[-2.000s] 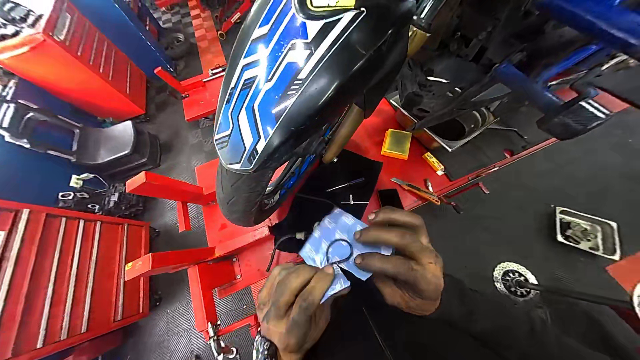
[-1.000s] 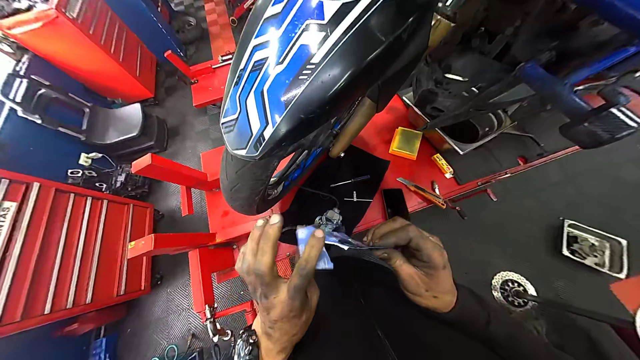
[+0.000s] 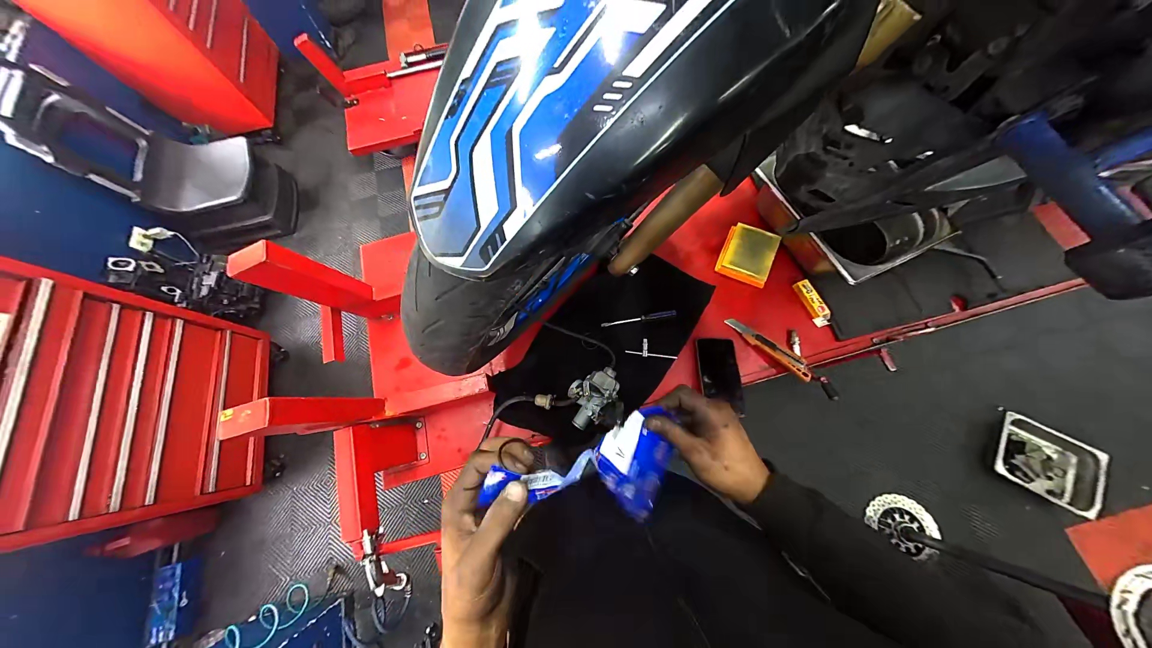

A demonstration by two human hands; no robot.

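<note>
My left hand (image 3: 481, 531) grips one end of a blue and white plastic packet (image 3: 634, 459), its thumb on top, and a thin black rubber ring (image 3: 515, 453) shows at its fingers. The packet is twisted narrow in the middle. My right hand (image 3: 715, 441) pinches the packet's wider end. Just beyond my hands a small metal carburetor (image 3: 594, 396) with a hose and cable lies on a black cloth (image 3: 576, 315). A screwdriver (image 3: 639, 319) and a small T-shaped tool (image 3: 650, 353) lie on the same cloth.
The motorcycle's front tire (image 3: 441, 315) and blue-black fender (image 3: 558, 117) stand ahead over a red lift (image 3: 432, 396). Right of the cloth are a phone (image 3: 720, 371), an orange utility knife (image 3: 769, 349) and a yellow air filter (image 3: 748, 255). A red tool cabinet (image 3: 126, 405) stands at left.
The packet was spread flat between both hands two seconds ago; now it is twisted, with its ends apart. My left hand has moved lower, and the carburetor shows more fully.
</note>
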